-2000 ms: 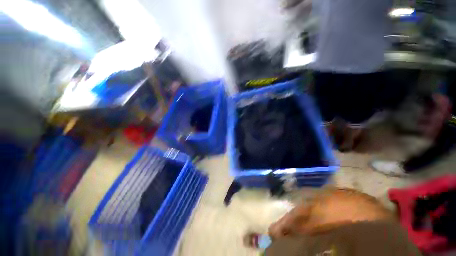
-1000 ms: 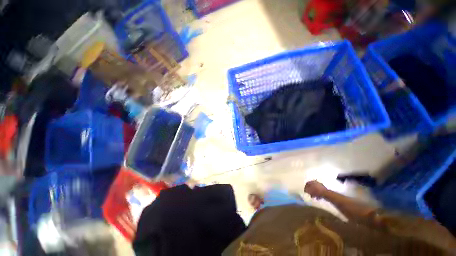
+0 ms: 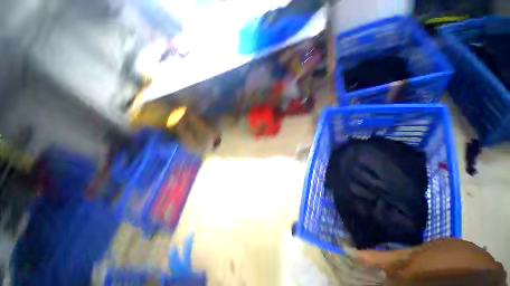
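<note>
A blue slatted crate (image 3: pixel 456 195) stands on the floor in front of me, right of centre. A bunched black garment pile (image 3: pixel 380 190) lies inside it. A bare, blurred limb (image 3: pixel 447 260) shows at the bottom right, across the crate's near rim. It may be my right arm, but no fingers can be made out and I cannot tell whether it grips anything. My left hand is not in view.
Another blue crate (image 3: pixel 391 92) with black cloth stands just behind, and a third (image 3: pixel 483 84) is at the far right. A white bench (image 3: pixel 212 61) bears blue plastic. Red plastic (image 3: pixel 264 120) lies below it. Blurred blue crates (image 3: pixel 140 179) stand on the left.
The view has swung, bringing the bench back in at the top. The crate with black cloth now sits farther right and lower. The dark cloth at the bottom is out of view.
</note>
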